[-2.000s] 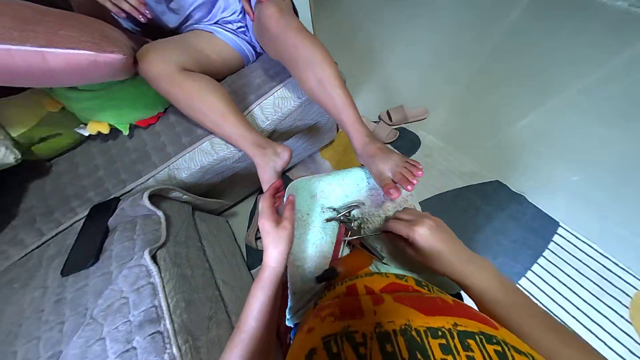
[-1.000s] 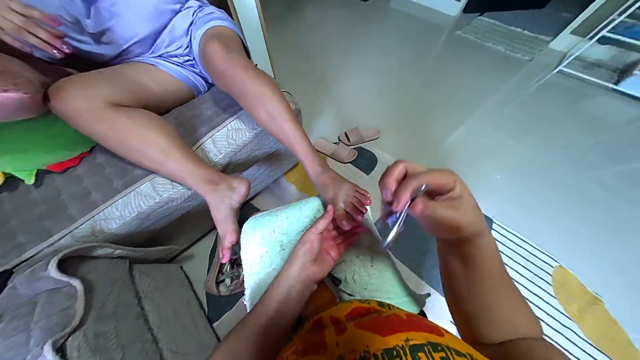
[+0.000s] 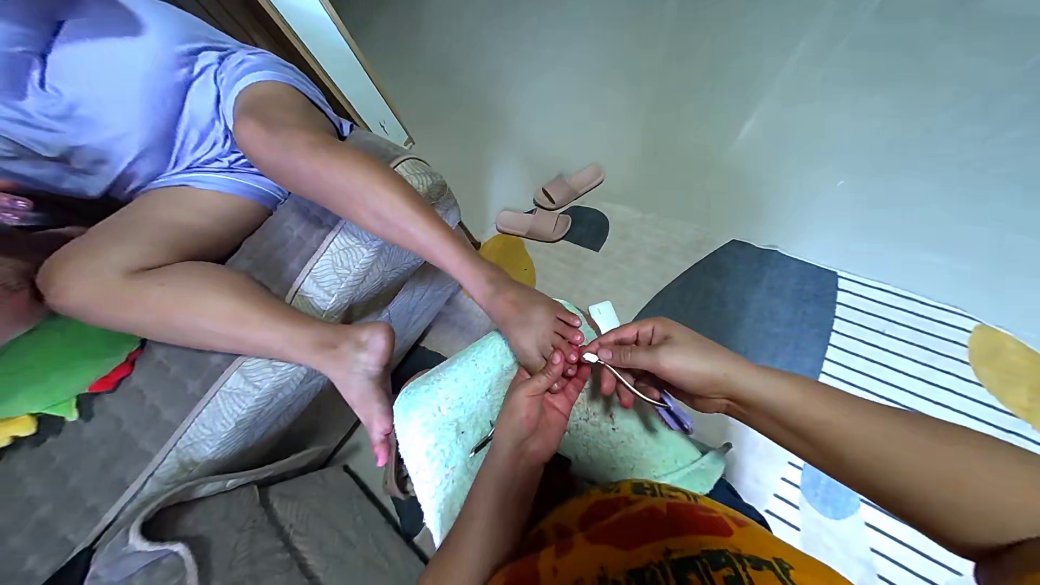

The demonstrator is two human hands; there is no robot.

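My left hand (image 3: 538,410) holds the toes of another person's foot (image 3: 536,321), which rests over a mint-green towel (image 3: 455,406) on my lap. With its thumb and fingers, my right hand (image 3: 662,361) grips a small white-tipped tool (image 3: 591,357) against the toes. A thin pale cord or strip curves from that tip below my right fingers. A purple object (image 3: 676,413), too unclear to name, shows under my right hand. On the towel beside my left wrist lies a small metal tool (image 3: 483,439). A white rectangular item (image 3: 604,315) is just beyond my right fingers.
The other person's second foot (image 3: 366,382) hangs by the towel's left edge. A grey quilted sofa (image 3: 203,398) fills the left, with a green plush cushion (image 3: 65,366). Slippers (image 3: 569,187) lie on the floor beyond the foot, near a patterned rug (image 3: 894,341).
The shiny metal tool seen raised in my right hand a second ago no longer shows there; that hand has come down to the toes with the white-tipped tool. My left hand now holds the toes.
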